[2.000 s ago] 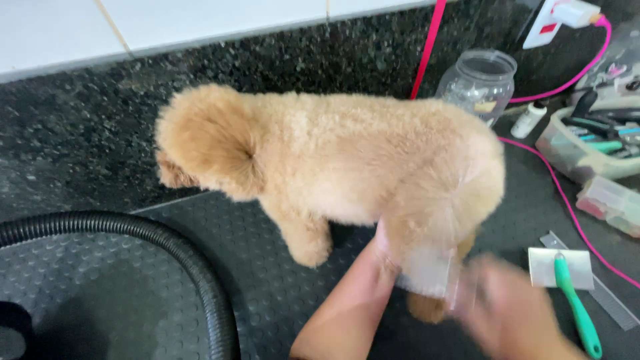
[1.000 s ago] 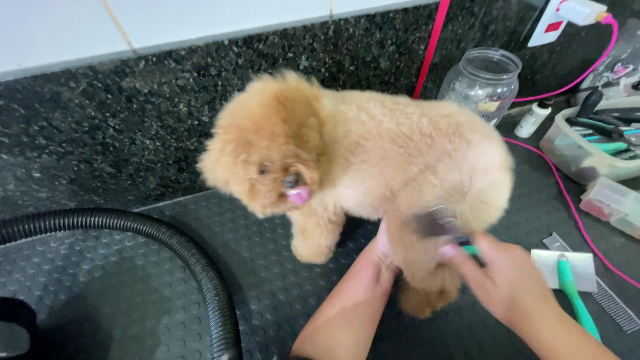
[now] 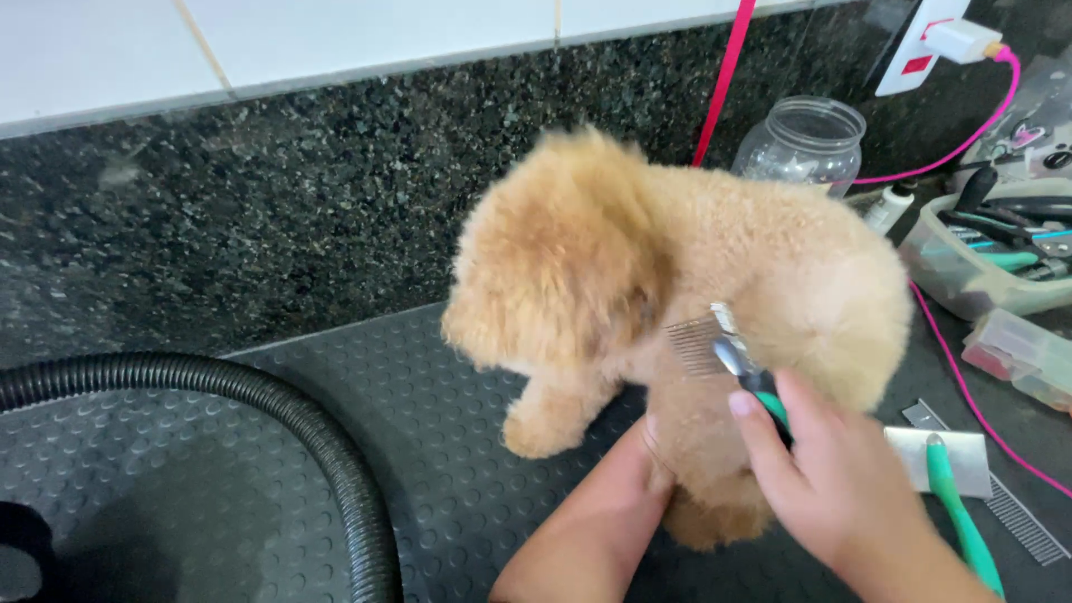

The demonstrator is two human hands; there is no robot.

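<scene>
A curly apricot dog [image 3: 754, 226] stands on a black studded rubber mat, its head turned back toward its hind leg. My right hand [image 3: 825, 469] grips the black and green handle of a metal-toothed grooming comb [image 3: 702, 343], whose teeth lie at the fur of the thigh, close to the dog's face. My left hand [image 3: 657, 448] reaches in under the dog behind the hind leg; its fingers are hidden by the fur, so their hold is not visible.
A black ribbed hose [image 3: 335, 452] curves across the mat at left. To the right lie a green-handled slicker brush [image 3: 950, 469], a metal comb [image 3: 1026, 519] and a pink cable [image 3: 963, 385]. Behind them are a clear jar [image 3: 804, 142] and a plastic tub of tools [image 3: 955, 268]. A granite backsplash [image 3: 293, 209] borders the mat.
The dog's head has swung from facing away, through facing the camera, to turned back toward its hind leg. My right hand has raised the comb to the thigh.
</scene>
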